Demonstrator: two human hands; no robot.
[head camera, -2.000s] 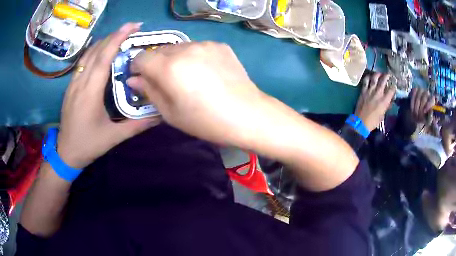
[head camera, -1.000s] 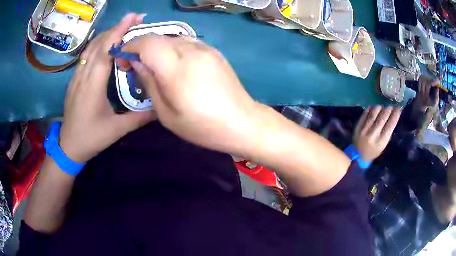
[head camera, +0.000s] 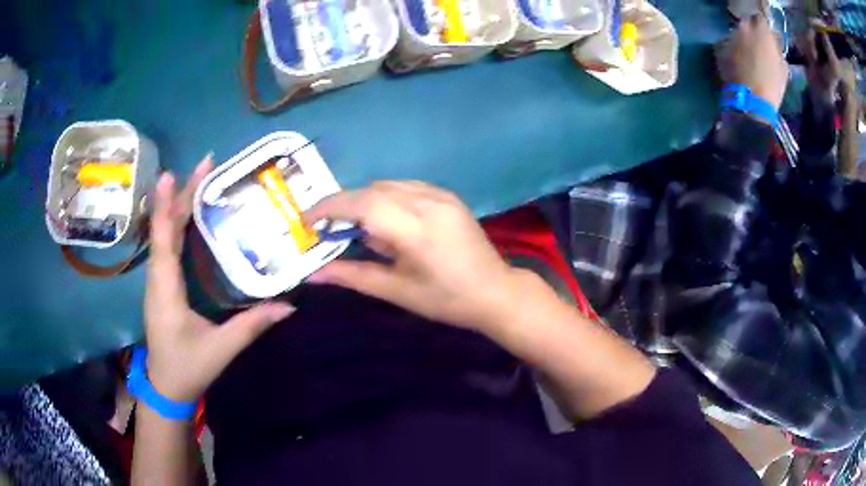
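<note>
A cream-white housing (head camera: 249, 279) stands open and tilted in front of me, with a yellow battery (head camera: 285, 204) and a small blue part inside. My left hand (head camera: 195, 318) cradles its left and near sides, fingers spread and thumb at the near corner. My right hand (head camera: 423, 252) is at its right rim, pinching a small dark blue piece (head camera: 344, 233) between thumb and fingers. The fingers partly hide the rim and that piece, so its full shape cannot be told.
Another open housing (head camera: 139, 180) with a yellow battery and brown strap (head camera: 100, 270) lies at left. Several housings (head camera: 349, 72) stand in a row at the far edge of the green mat (head camera: 408, 128). A neighbour's hand (head camera: 755, 62) is at upper right. A red stool (head camera: 536, 242) is below the table edge.
The held housing now shows its battery and is turned. My right hand has drawn back to its right rim with the blue piece. The view has shifted, so surrounding things appear displaced.
</note>
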